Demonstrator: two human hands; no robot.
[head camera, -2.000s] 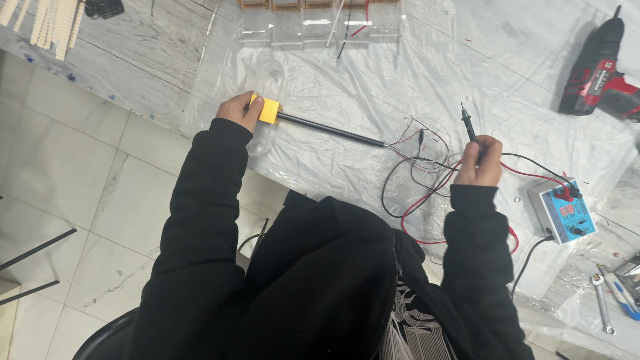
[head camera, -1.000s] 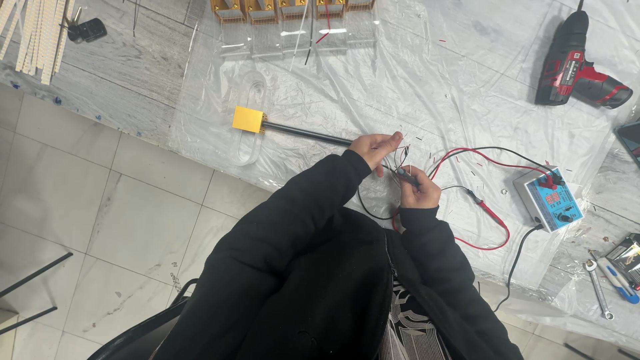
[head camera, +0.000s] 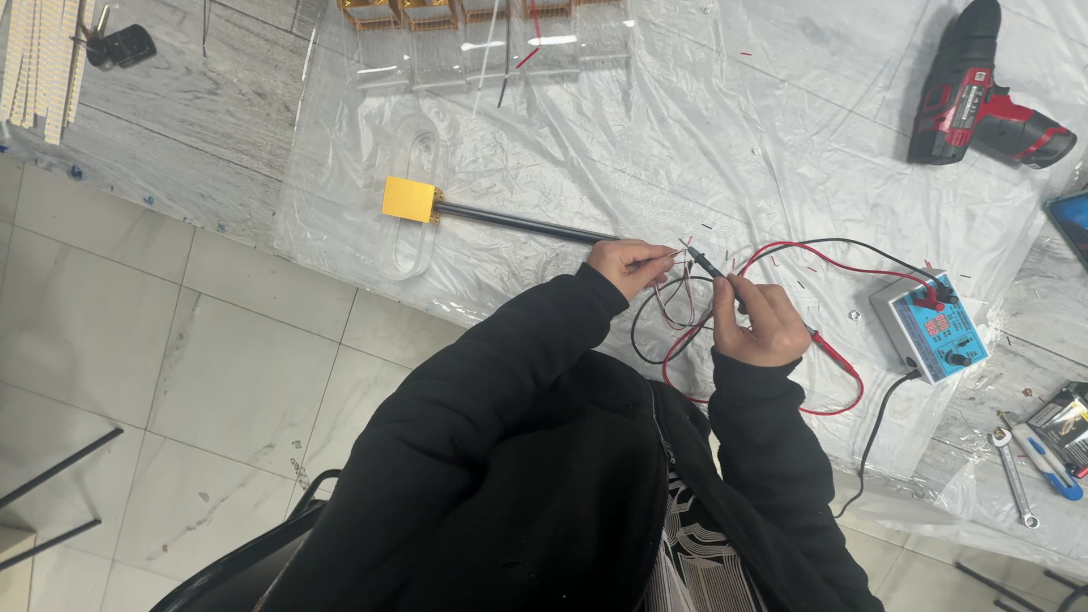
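Observation:
My left hand (head camera: 633, 265) pinches thin wires (head camera: 677, 255) at the end of a black rod (head camera: 527, 224), whose other end carries a yellow metal block (head camera: 410, 200). Between the fingers of my right hand (head camera: 759, 319) is a black test probe (head camera: 704, 262), its tip close to the wire ends; whether they touch cannot be told. The red probe (head camera: 833, 350) lies on the plastic sheet just right of my right hand. Red and black leads run to a small tester box (head camera: 931, 327) with a blue face and a lit red display.
A red-and-black cordless drill (head camera: 977, 102) lies at the upper right. Gold-coloured metal parts (head camera: 429, 13) stand along the top edge. A combination wrench (head camera: 1013, 478) and a blue-and-white tool (head camera: 1045, 459) are at the lower right. LED strips (head camera: 42, 64) lie at the upper left.
My left hand has left the yellow block and moved right along the rod to its wires. My right hand, with the black probe, has come close to my left.

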